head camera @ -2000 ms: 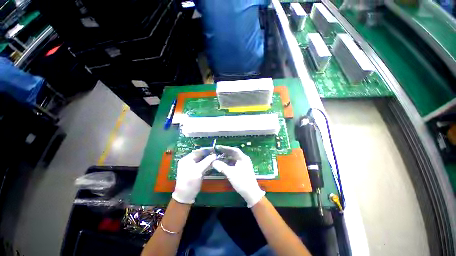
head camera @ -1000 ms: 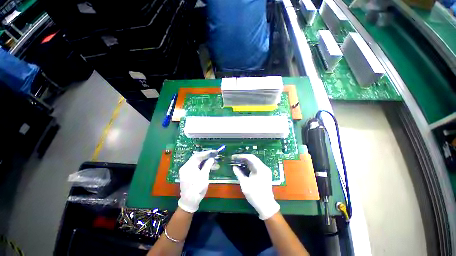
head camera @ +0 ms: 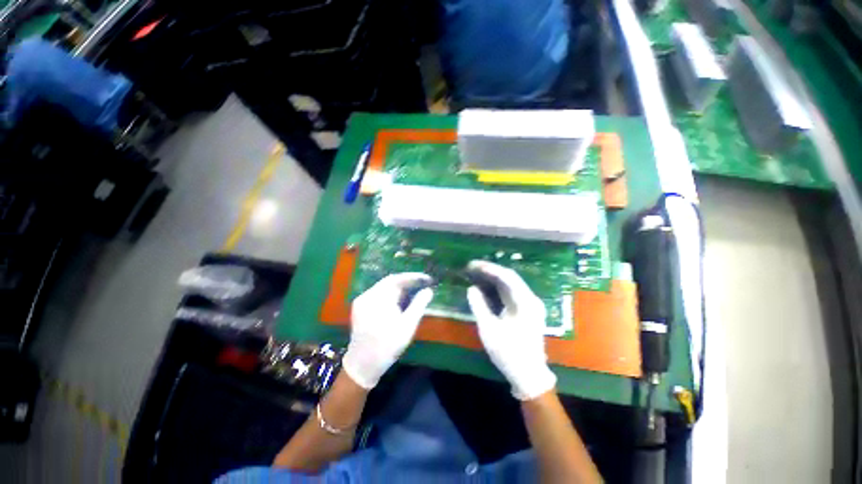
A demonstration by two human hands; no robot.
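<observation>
A green circuit board (head camera: pixel 444 260) lies in an orange fixture (head camera: pixel 595 326) on a green mat. A long low heatsink (head camera: pixel 487 212) and a taller heatsink (head camera: pixel 525 142) with a yellow strip (head camera: pixel 525 177) at its base stand on it. My left hand (head camera: pixel 387 321), in a white glove, is over the board's near left part, fingertips curled together. My right hand (head camera: pixel 510 326), also gloved, is over the near middle, fingers curled. The fingertips are dark and blurred; I cannot tell whether they hold small parts.
An electric screwdriver (head camera: pixel 650 284) lies at the mat's right, beside the conveyor line (head camera: pixel 756 170) carrying a board with heatsinks. A marker pen (head camera: pixel 357 173) lies at left. A black parts bin (head camera: pixel 203 378) with metal pieces is low left. A person in blue (head camera: pixel 506 47) stands ahead.
The view has turned, so the bench appears higher and further right. The blue-tipped piece seen at my left fingertips one second ago no longer shows. Both hands remain over the board's near part.
</observation>
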